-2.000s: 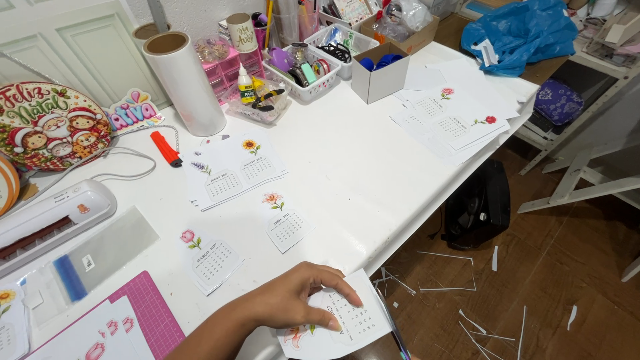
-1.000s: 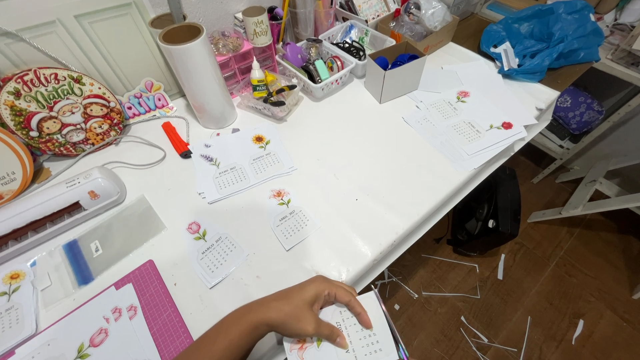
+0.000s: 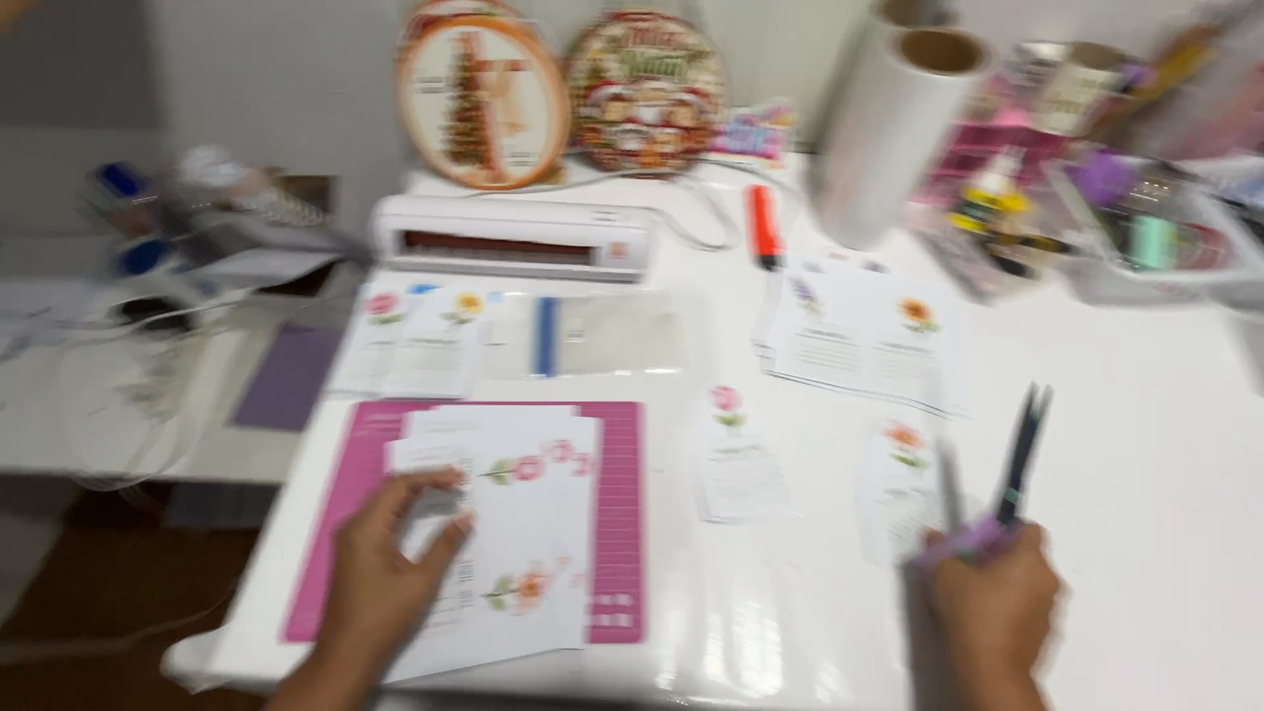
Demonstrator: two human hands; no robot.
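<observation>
My left hand (image 3: 395, 563) rests, fingers apart, on a stack of printed flower sheets (image 3: 533, 513) lying on a pink cutting mat (image 3: 620, 494). At the right, my right hand (image 3: 997, 602) holds scissors (image 3: 1017, 474) by their purple handles, blades pointing up and away. Between the hands lie two cut-out flower calendar pieces, one with a pink flower (image 3: 741, 474) and one with an orange flower (image 3: 899, 494), the latter just left of the scissors. Behind them are printed sheets (image 3: 859, 341) with a purple flower and a sunflower. The view is blurred.
A white laminator (image 3: 513, 237) stands at the back left, with a clear plastic bag (image 3: 622, 336) before it. A red-orange cutter (image 3: 762, 227), a tall roll (image 3: 889, 138), a glue bottle (image 3: 990, 193) and a white basket (image 3: 1136, 276) are at the back. A side table (image 3: 197, 434) holds cables at the left.
The view has swung left. One hand held a flower calendar piece near the table's front edge; now my left hand is on the sheets and scissors show in my right hand.
</observation>
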